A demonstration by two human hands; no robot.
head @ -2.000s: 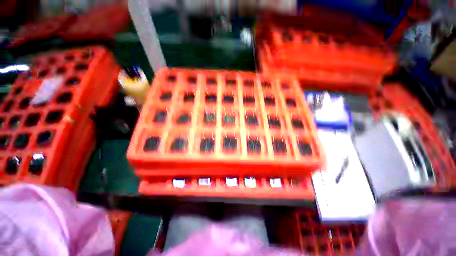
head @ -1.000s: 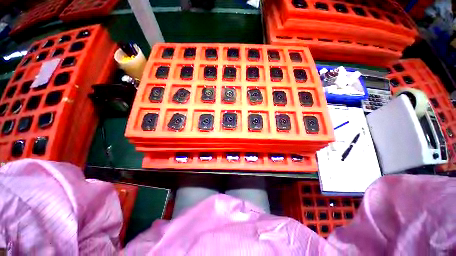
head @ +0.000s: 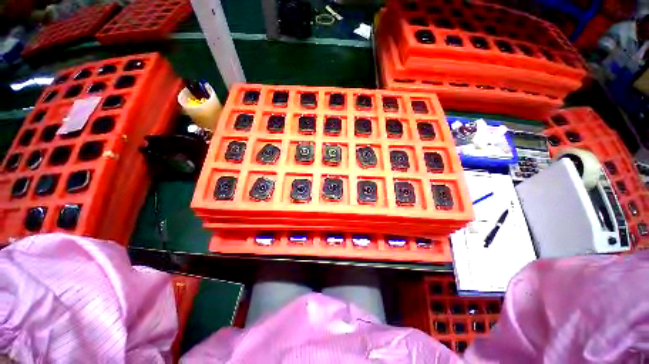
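Note:
A stack of red-orange parts trays [head: 327,207] lies in front of me at the bench's front edge. The top tray holds small black modules [head: 333,188] with a ring in the centre, one per pocket, in four rows. Two modules at the left of the front rows sit turned in their pockets. The lowest tray sticks out at the front and shows a row of shiny modules. My pink sleeves show at the lower left and lower right. Both of my hands are out of the picture.
Left stand a tray stack [head: 112,178] with a pale label and a tan pen cup [head: 201,108]. Right lie a blue bin [head: 484,142], a calculator [head: 528,153], a record sheet [head: 491,238] with pens and a tape dispenser [head: 562,206]. More trays [head: 473,96] stand behind.
The view was blurred two seconds ago and is now sharp. Over the last second the scene has shifted slightly down in the picture. The trays and modules look unchanged.

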